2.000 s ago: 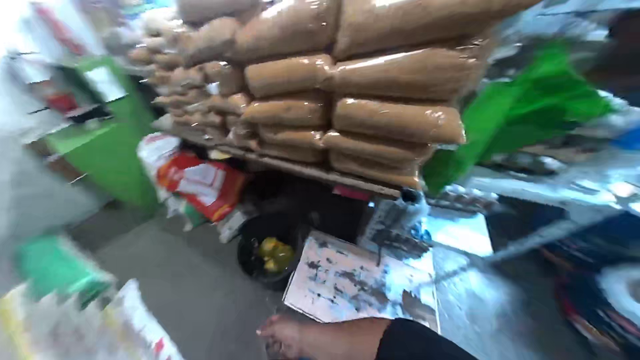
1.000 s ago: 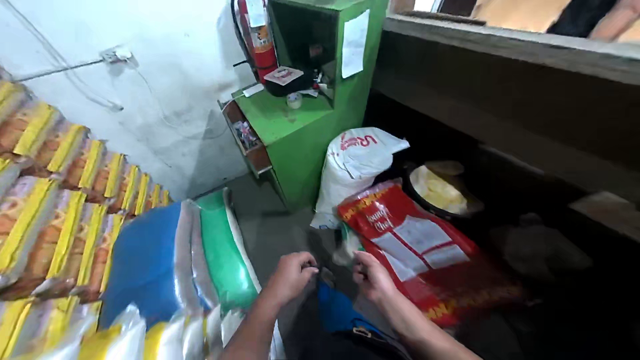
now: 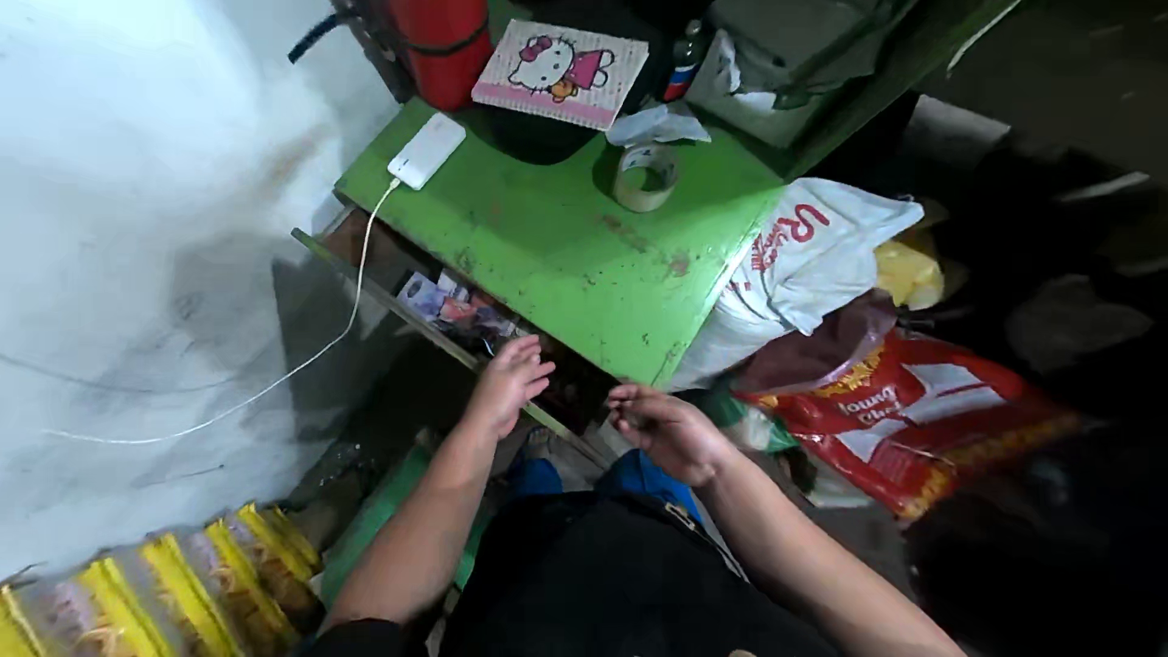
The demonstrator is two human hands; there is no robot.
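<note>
My left hand (image 3: pixel 513 383) is over the front edge of a pulled-out drawer (image 3: pixel 401 306), fingers apart and holding nothing. Banknotes (image 3: pixel 456 306) lie in the drawer, just beyond that hand. My right hand (image 3: pixel 671 429) is near the right end of the drawer, by the corner of the green wooden desk (image 3: pixel 547 246). Its fingers are curled; whether something small is in them I cannot tell. On the desktop are a roll of packing tape (image 3: pixel 646 178), a white power bank (image 3: pixel 427 151) with a white cable, and a notebook with a cartoon cat (image 3: pixel 563 73) on a dark round object.
A red fire extinguisher (image 3: pixel 443 50) stands by the wall behind the desk. A small bottle (image 3: pixel 684 59) is at the back. White sack (image 3: pixel 794 251) and red printed sack (image 3: pixel 903 411) lie to the right. Packs with yellow bands (image 3: pixel 173 584) are stacked at the lower left.
The view has moved much closer to the green desk and its drawer. Both my hands, earlier in front of the sacks, are now at the drawer.
</note>
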